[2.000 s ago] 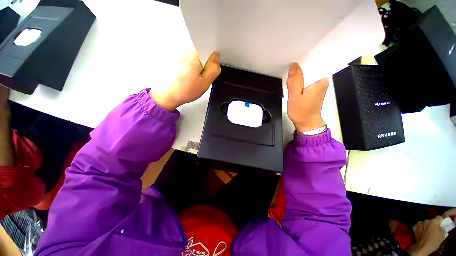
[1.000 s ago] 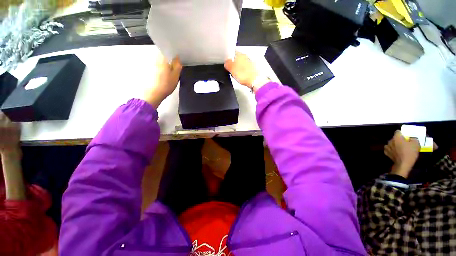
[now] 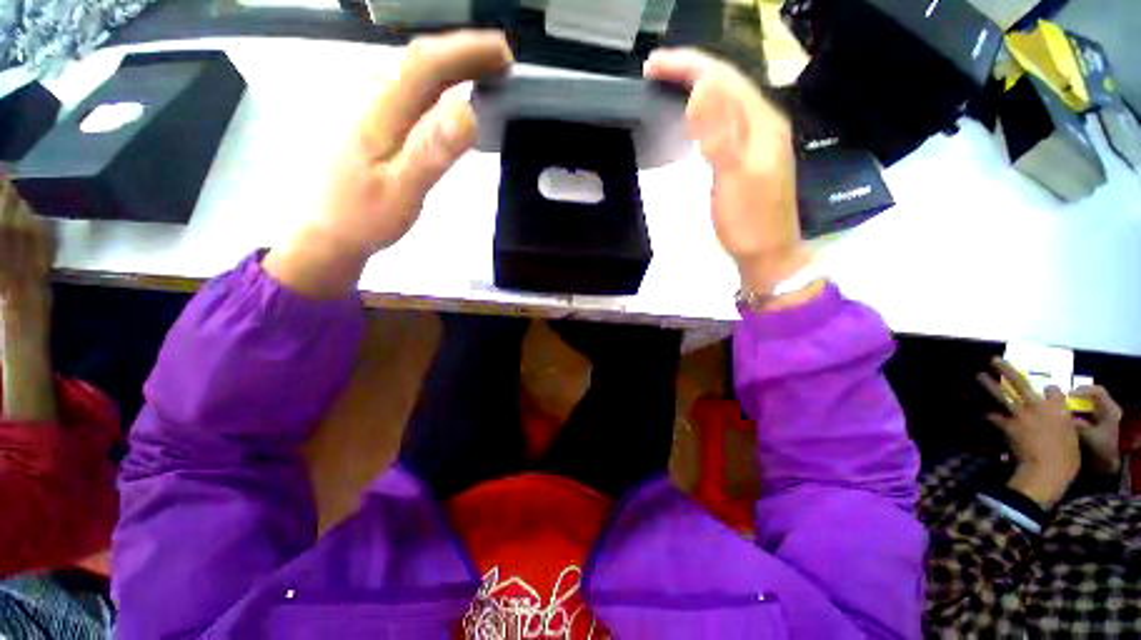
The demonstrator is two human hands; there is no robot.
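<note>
An open black box base [image 3: 572, 238] lies on the white tabletop in front of me, with a small white device [image 3: 571, 185] showing in it. A dark cover [image 3: 576, 100] is held folded above the box's far part, its printed face not readable. My left hand [image 3: 419, 138] grips the cover's left end with thumb and fingers. My right hand [image 3: 732, 150] grips its right end. The box's far edge is partly hidden under the cover.
Another open black box [image 3: 144, 144] with a white item is on the left. A closed black box [image 3: 845, 188] lies at right, below a dark pile. Yellow-and-black cartons [image 3: 1057, 113] are at far right. Neighbours' hands show at both sides. Card sheets lie along the far black strip.
The cover was upright with its white inside showing; now it is folded forward over the box's far end, dark edge toward me. Both hands have risen to its upper edge.
</note>
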